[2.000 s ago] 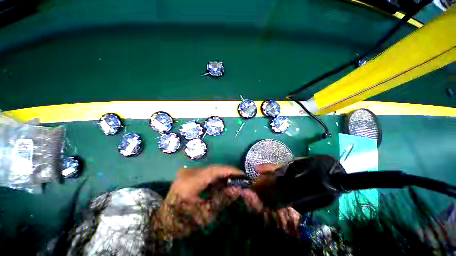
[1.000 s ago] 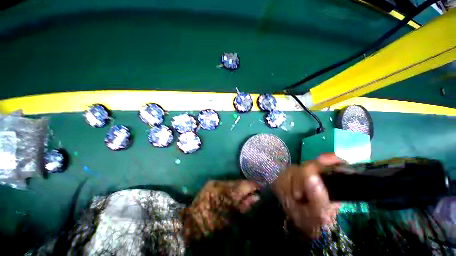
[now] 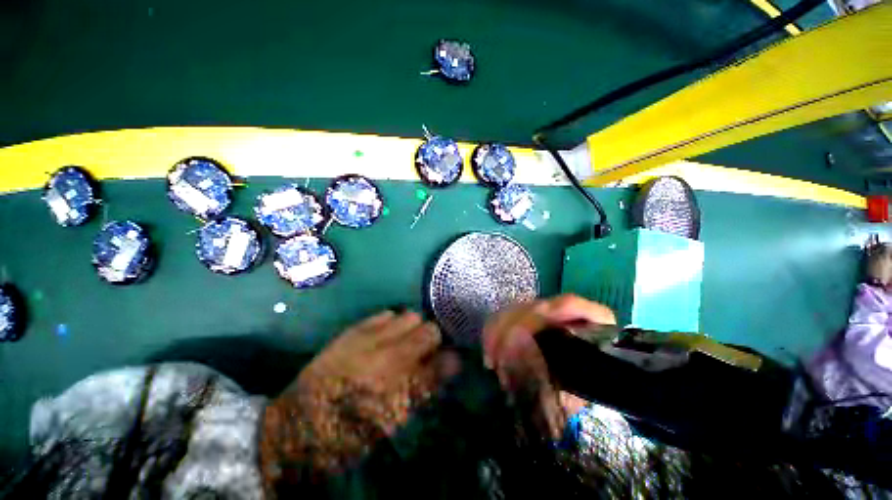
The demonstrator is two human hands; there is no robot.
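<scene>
My right hand is closed around a thick black electric screwdriver that points left, its rear end towards the lower right. My left hand is just left of it, fingers bent, its fingertips near the lower left edge of the round silver dish. Dark hair-like strands and shadow cover the space between the hands, so I cannot tell if the left hand holds anything. Several round circuit board modules with blue boards and white patches lie loose on the green surface to the left and behind the dish.
A green box with a black cord stands right of the dish. A second dish is behind it. A yellow strip and yellow post lie beyond. One module is past the strip. A person's pink sleeve shows at right.
The view has shifted, so the modules and dish appear further left. The screwdriver has swung round, its body now sloping down to the right. The plastic bag has left the picture.
</scene>
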